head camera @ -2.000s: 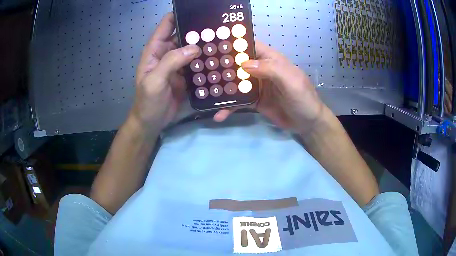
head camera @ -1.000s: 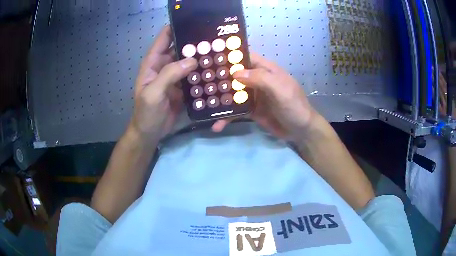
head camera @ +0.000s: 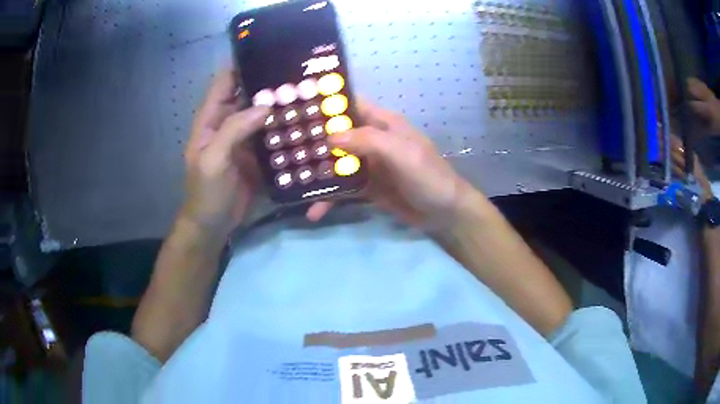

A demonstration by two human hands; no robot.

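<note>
A black smartphone (head camera: 296, 118) shows a lit calculator with round keys; its digits are blurred by motion. My left hand (head camera: 225, 154) holds the phone's left side, its thumb over the upper left keys. My right hand (head camera: 403, 162) holds the right side, its thumb at the right column of yellow keys, with a fingertip showing below the phone. Both hands are bare. The phone is held upright in front of my body, over the table's near edge.
The perforated metal table (head camera: 110, 134) lies beyond the hands. Gold-brown patterned part sheets (head camera: 533, 63) lie on it at upper right. A blue bar (head camera: 612, 87) and metal rails (head camera: 655, 102) run along the right. Another person's arm (head camera: 710, 260) shows at the right edge.
The view has shifted, so the phone, hands and table appear further left and the phone lower. Another person's arm and hand have come into view at right. The grip on the phone looks unchanged.
</note>
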